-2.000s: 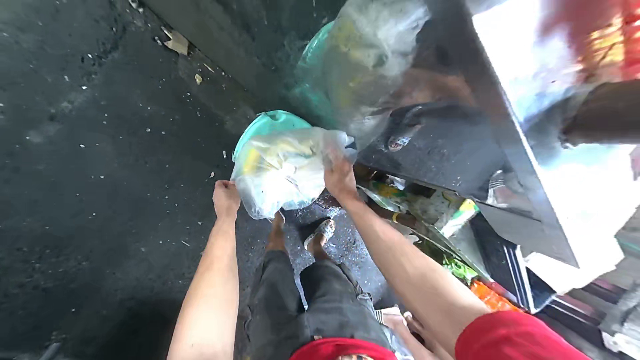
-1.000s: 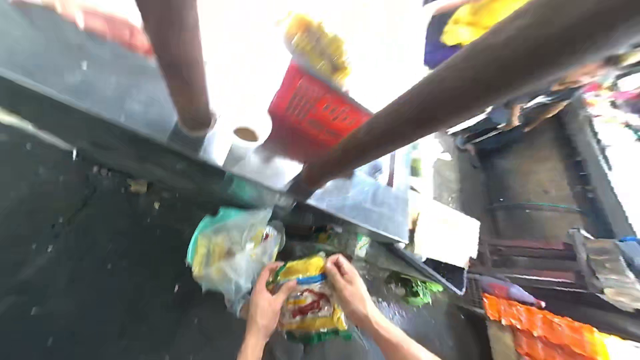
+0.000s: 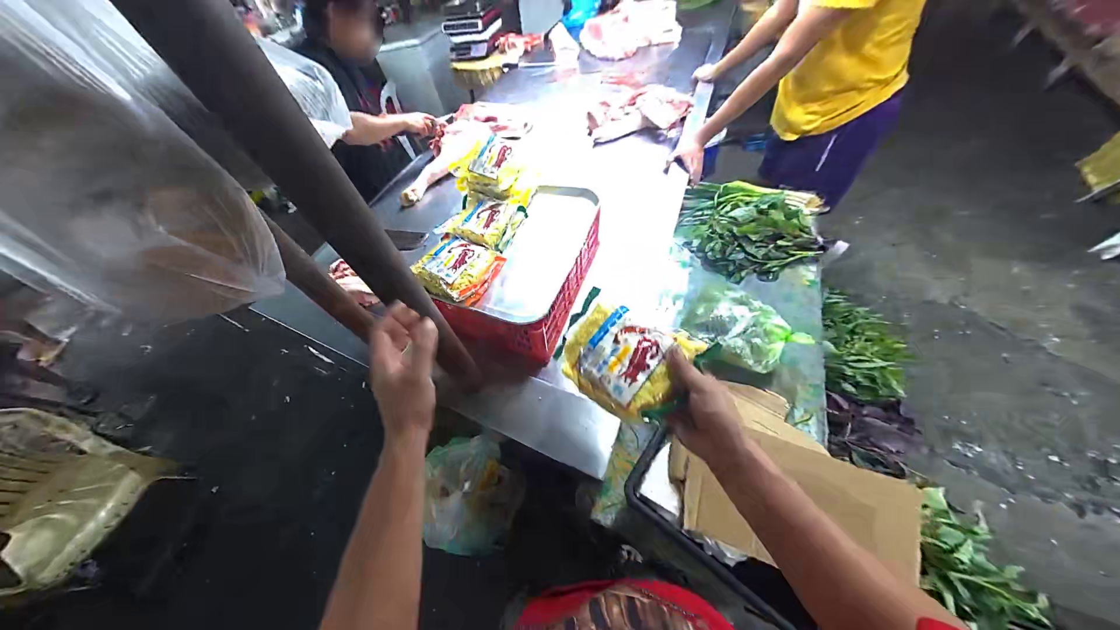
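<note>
My right hand (image 3: 707, 407) grips the edge of a yellow printed plastic food packet (image 3: 623, 359) and holds it over the near edge of the metal table. My left hand (image 3: 404, 367) is raised beside a dark metal pole (image 3: 337, 184), fingers curled, with nothing visible in it. Between the hands and beyond them sits a red plastic basket (image 3: 573, 280) with a metal tray (image 3: 547, 249) on top. Several similar packets (image 3: 459, 267) lie along the tray's left side. Below the table edge a translucent plastic bag (image 3: 470, 494) with yellowish contents rests near the floor.
Raw meat (image 3: 639, 112) lies on the table. A person in a yellow shirt (image 3: 847, 70) leans on its right edge; another person's hand (image 3: 418, 122) touches meat at left. Leafy greens (image 3: 751, 229), a cardboard sheet (image 3: 822, 499) and a black crate (image 3: 691, 547) are at right. A clear bag (image 3: 131, 175) hangs upper left.
The view has swung up from the floor to the table. One second ago both hands held a yellow packet low beside the bag; now a packet is in my right hand above the table edge.
</note>
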